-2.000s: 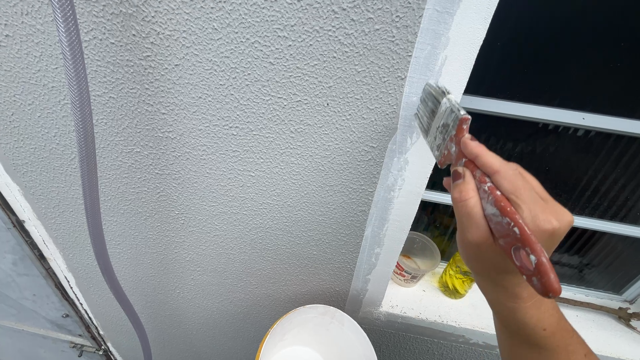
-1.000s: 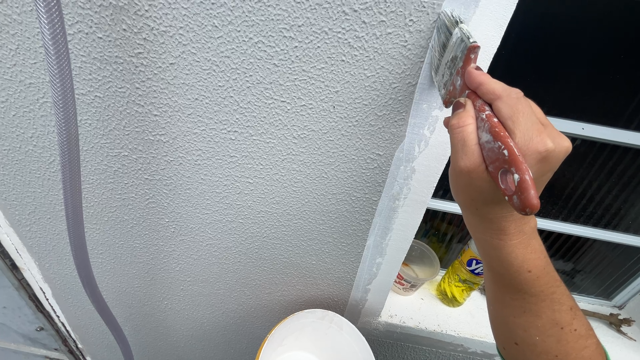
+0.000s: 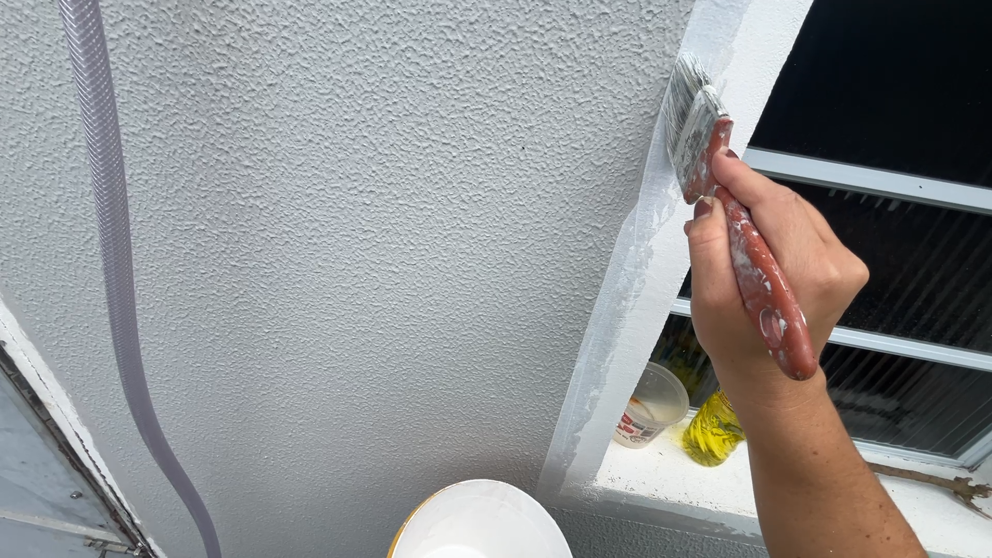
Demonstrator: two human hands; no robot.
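Note:
My right hand holds a flat paintbrush by its red, paint-spattered handle, thumb and fingers near the ferrule. The bristles, coated with whitish paint, touch the upper part of the window surround, at its edge beside the textured wall. A grey-white painted band runs down that surround, with a ragged edge against the whiter part. An open white bucket shows at the bottom centre, cut off by the frame. My left hand is not in view.
A clear hose hangs along the textured wall at left. On the window sill stand a plastic tub and a yellow bottle, partly behind my wrist. A dry twig lies farther right. Window panes are behind my hand.
Two seconds ago the brush was lower on the surround; it moved up along it, then a little back down by now. My right hand has kept its hold on the handle.

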